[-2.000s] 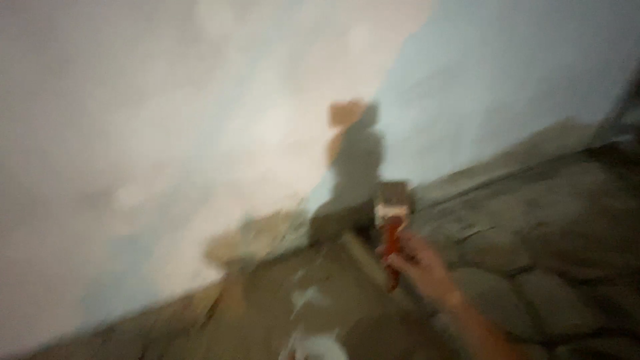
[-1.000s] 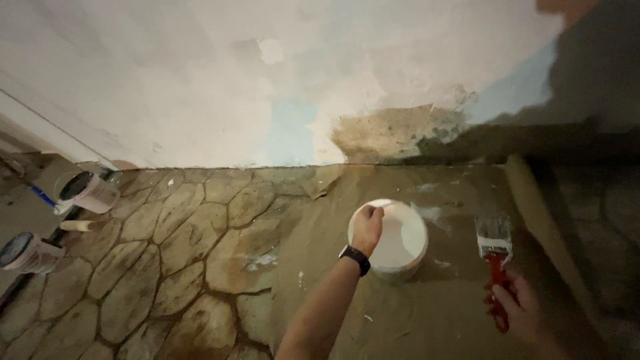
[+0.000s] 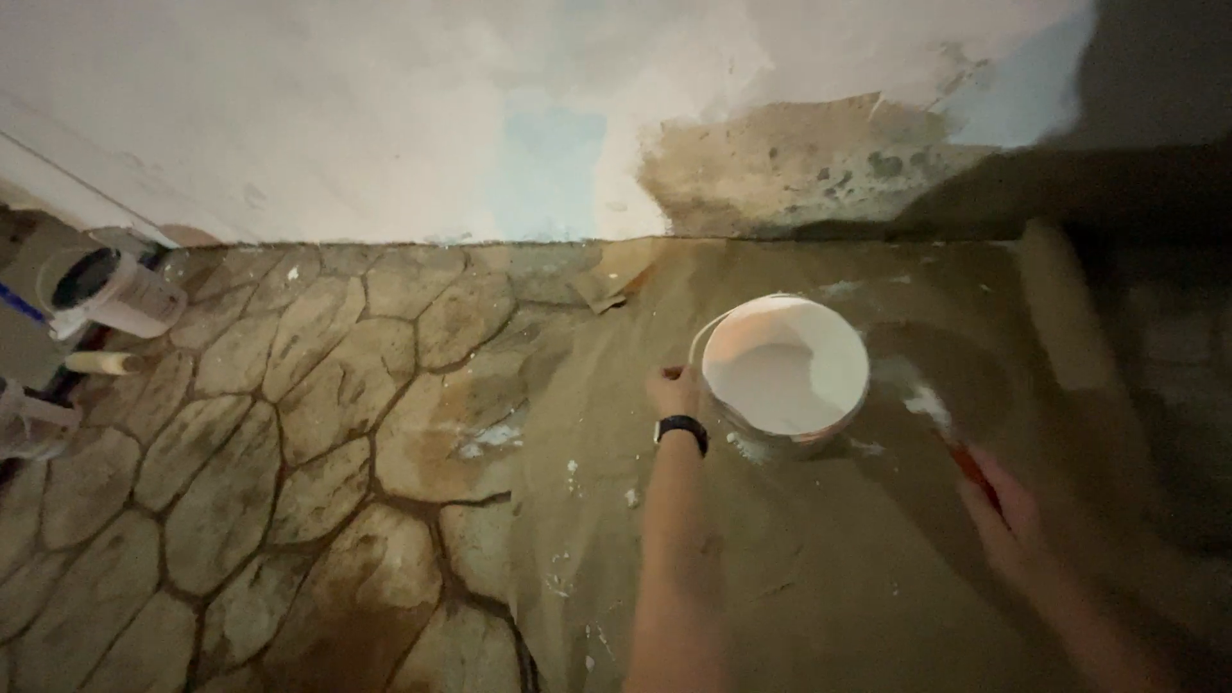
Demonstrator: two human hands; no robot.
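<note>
A white plastic bucket [image 3: 786, 368] with pale paint in it stands on a brown floor covering right of centre. At its left side my left hand [image 3: 676, 387], with a dark band on the wrist, is closed on the wire handle [image 3: 701, 339]. My right hand [image 3: 1001, 505] grips the red handle of a paintbrush [image 3: 972, 472], to the right of the bucket. The brush's head is blurred and lies low over the covering, near white smears. Ahead is a painted wall [image 3: 385, 125] with a bare, stained patch [image 3: 789, 168] near its foot.
Two buckets [image 3: 144, 298] [image 3: 34, 423] stand at the far left, with a light wooden-looking cylinder [image 3: 104, 363] between them. Irregular stone paving [image 3: 221, 491] spans the left. A rolled edge of covering [image 3: 1064, 308] lies at the right, in shadow.
My left hand has gone from the bucket's far rim to the handle at its left. The brush, upright one second ago, now points toward the bucket's side. The view has swung down from the wall.
</note>
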